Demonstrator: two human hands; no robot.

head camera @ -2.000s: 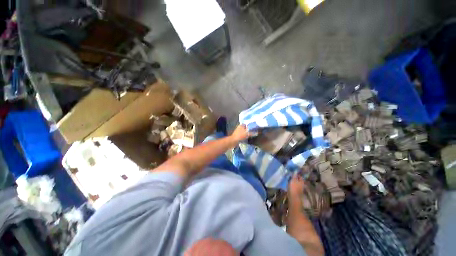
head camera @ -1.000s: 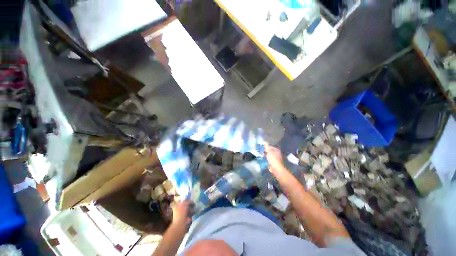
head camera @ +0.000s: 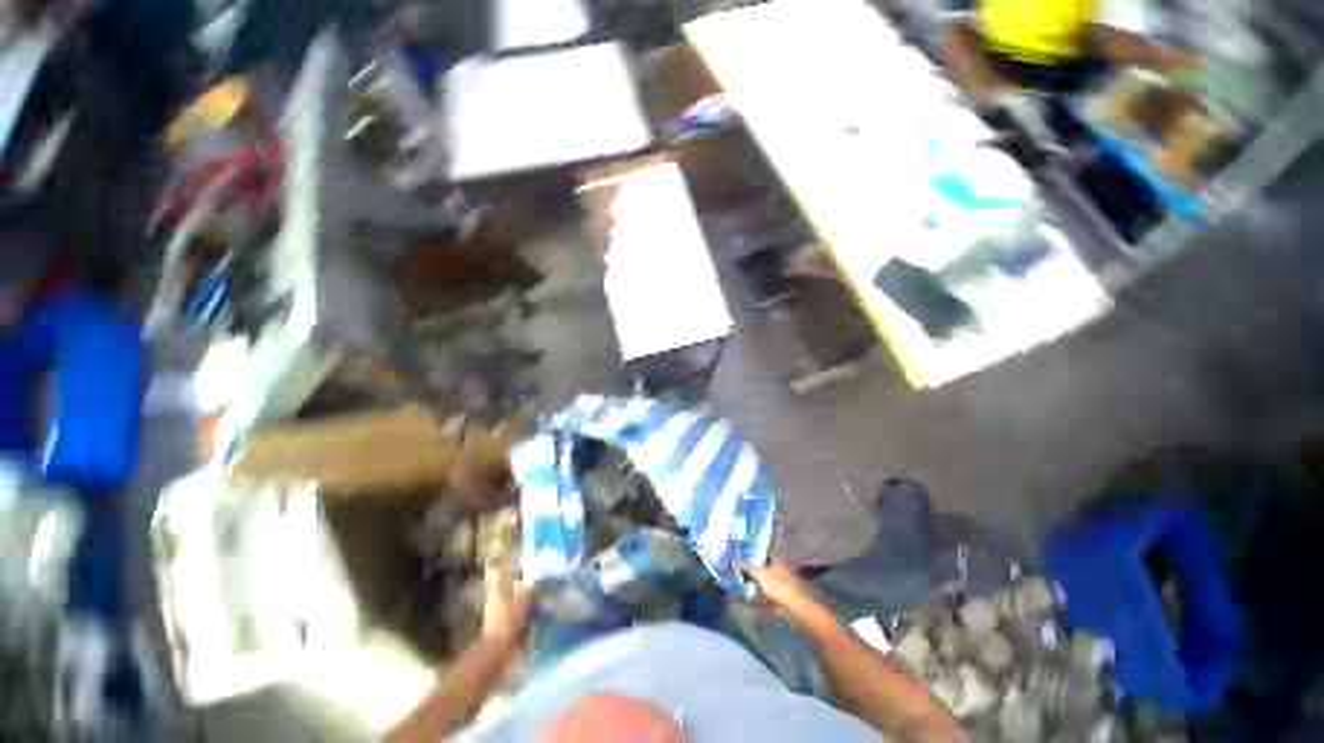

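Note:
A blue-and-white cloth wrap (head camera: 712, 472) hangs open in front of my body, with dark and greyish contents inside that are too blurred to tell apart. My left hand (head camera: 508, 607) is closed on the left side of its rim. My right hand (head camera: 773, 584) grips the rim at the right. A large open brown carton (head camera: 349, 447) stands to the left, with pale bundles (head camera: 462, 544) in it. A heap of grey-beige bundles (head camera: 987, 653) lies on the floor at the lower right.
A blue bin (head camera: 1125, 581) stands at the right beside the heap. A long white table (head camera: 886, 160) and a narrow white-topped table (head camera: 665, 269) stand ahead. A white container (head camera: 240, 581) is at the left. A person in yellow (head camera: 1034, 26) is at the top right.
The wrap has swung from the right, over the bundle heap, to the front beside the carton. Both hands still hold it. The view has tilted up and shows more of the tables and a person.

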